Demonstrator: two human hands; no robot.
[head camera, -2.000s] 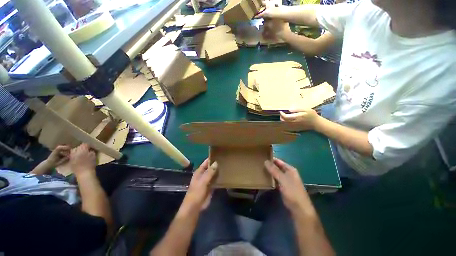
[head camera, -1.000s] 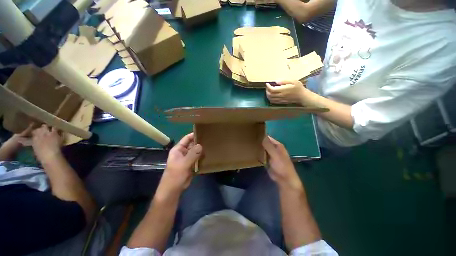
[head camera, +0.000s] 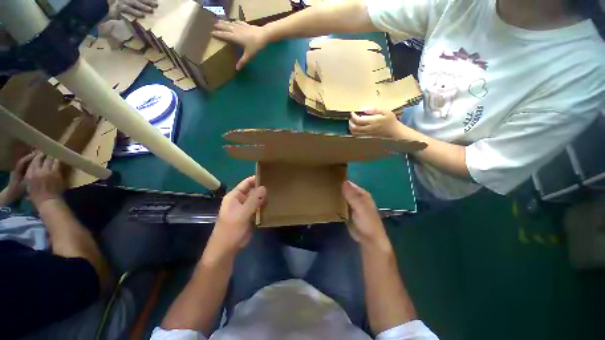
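A brown folded box (head camera: 302, 192) is held over my lap, just in front of the bench edge. Its tray walls stand up and its inside faces me. The lid with tuck flap (head camera: 318, 145) stands open at the far side, wider than the tray, with notched, rounded ends. My left hand (head camera: 240, 209) grips the left wall, thumb on the rim. My right hand (head camera: 361, 209) grips the right wall. The fingers under and behind the walls are partly hidden.
A stack of blanks (head camera: 348, 76) lies on the green bench (head camera: 239, 113) by a person in a white shirt (head camera: 517, 99). Part-folded boxes (head camera: 192, 46) and a bench scale (head camera: 149, 113) are left, behind a slanting cream rack post (head camera: 133, 123). Another person's hands (head camera: 43, 174) work at far left.
The white-shirted person's arm has reached across to the part-folded boxes. My view has shifted from two seconds ago. Both my hands still hold the box, its lid now tilted slightly further into view than one second ago.
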